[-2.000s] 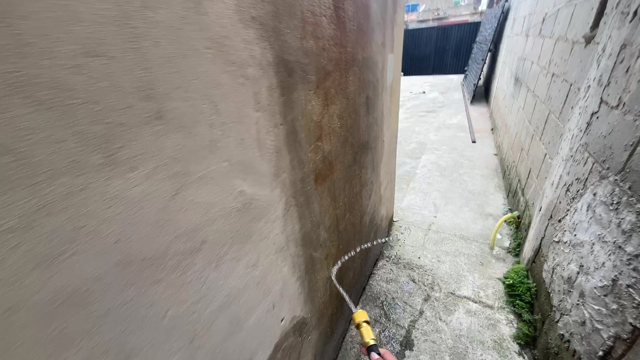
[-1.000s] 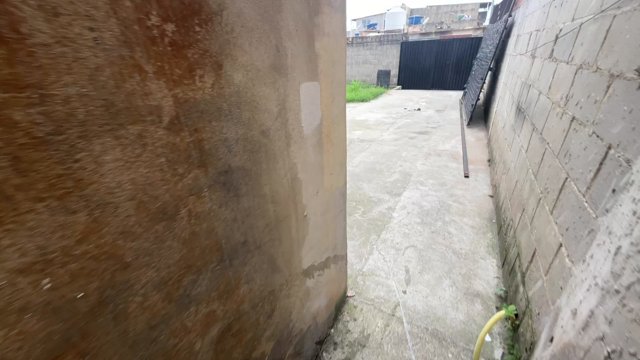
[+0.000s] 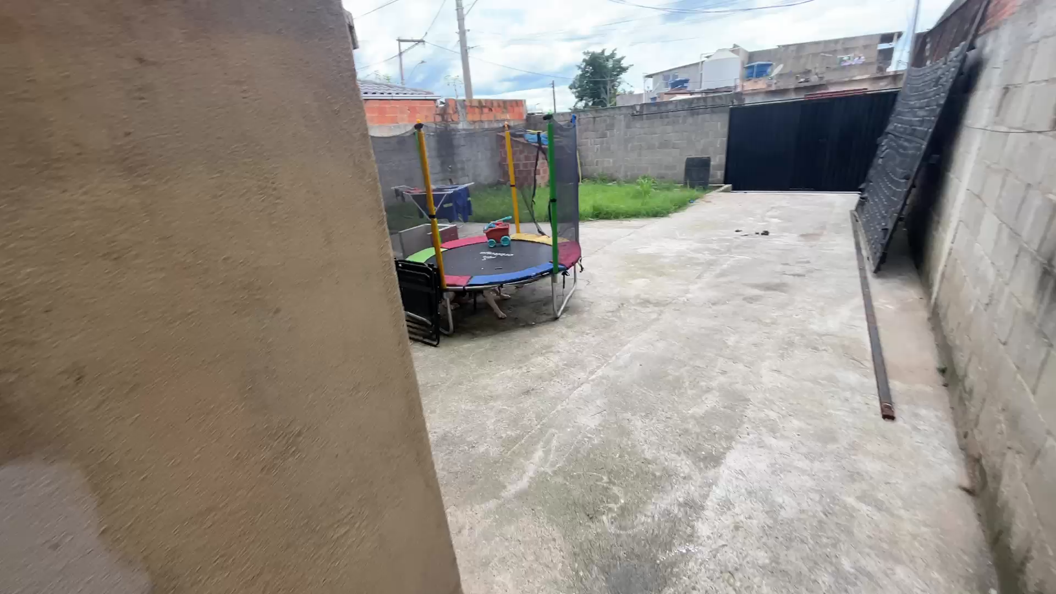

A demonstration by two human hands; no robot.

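Observation:
Neither of my hands shows in the head view. A rendered wall [image 3: 214, 289] fills the left side, brown over most of its face, with a paler grey patch [image 3: 62, 532] at the lower left. Its vertical edge meets the view of a concrete yard [image 3: 643, 396]. No hose or nozzle is in sight now, so what my hands hold is hidden.
A round trampoline [image 3: 495, 260] with netting and a toy cart [image 3: 497, 233] stands beyond the corner, beside folded black furniture [image 3: 419, 301]. On the right, a dark metal panel [image 3: 916, 148] leans on a block wall [image 3: 1002, 272]; a long metal bar [image 3: 873, 330] lies alongside.
The view has moved forward to the wall's corner, bringing the trampoline into sight. The hand with the yellow nozzle and its water stream, seen two seconds ago, has left the view, as has the yellow hose.

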